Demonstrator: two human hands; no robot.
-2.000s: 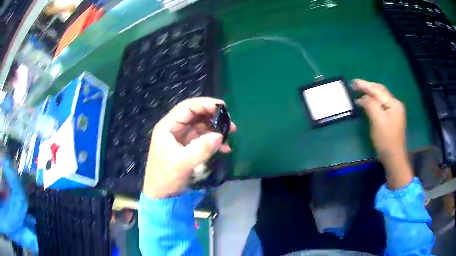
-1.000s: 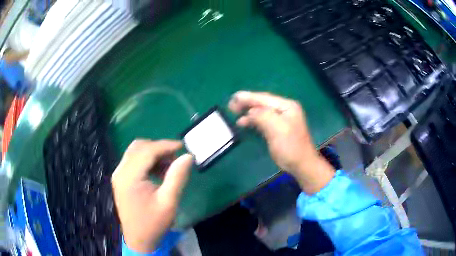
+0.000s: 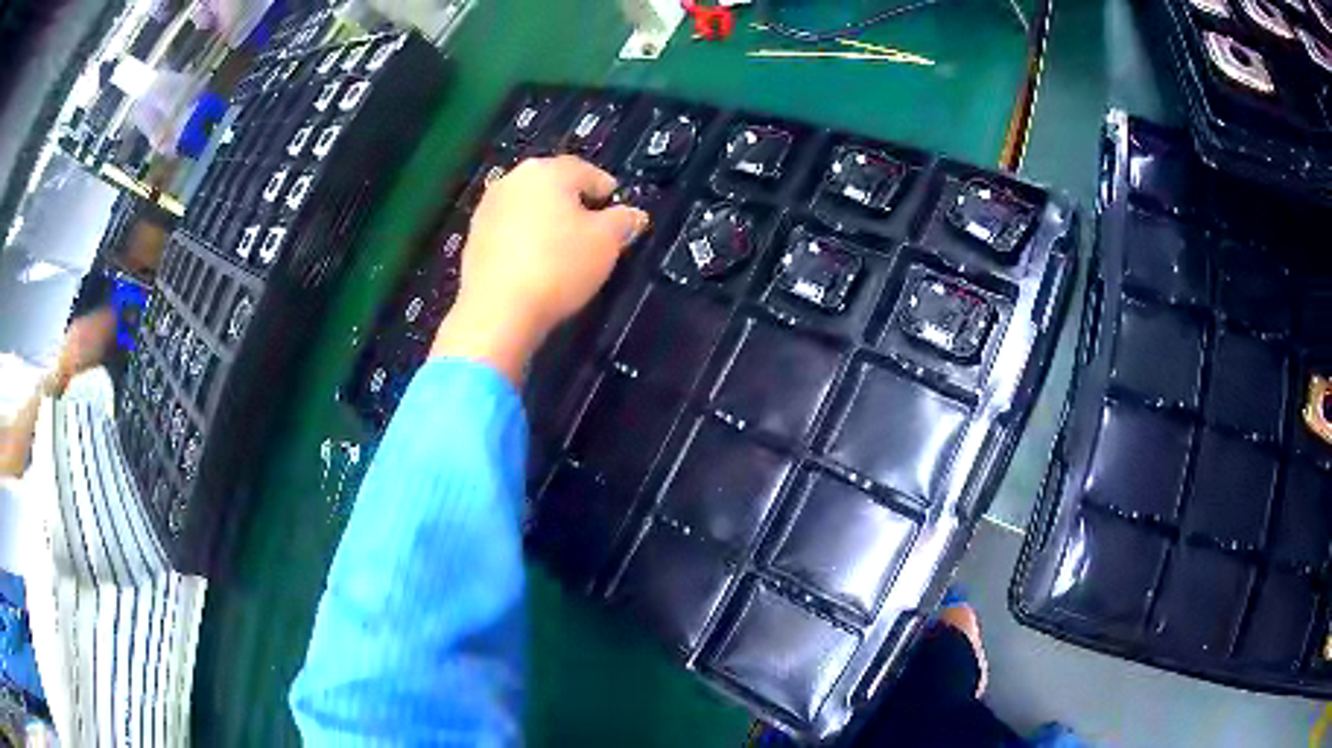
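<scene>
My left hand (image 3: 548, 249) is over the far left part of a large glossy black blister tray (image 3: 1008, 439), fingers bent down toward a pocket. The fingertips meet a dark spot by that pocket; whether they grip a piece is hidden. Squarish dark units with rounded centres, one of them here (image 3: 950, 314), sit in the pockets of the far rows. The nearer pockets hold nothing. My right hand is out of the picture.
A pile of black trays with pale-rimmed pieces (image 3: 314, 190) stands left, above white layered sheets (image 3: 117, 585). Another black tray (image 3: 1212, 439) lies right, past the bench edge. Top right, a tray holds metallic frames (image 3: 1242, 59). A red item (image 3: 712, 18) and thin wires lie beyond.
The view has swung right, from the white pad to the black tray. My left hand has moved from beside the pad to the tray. My right hand and the pad have left the picture.
</scene>
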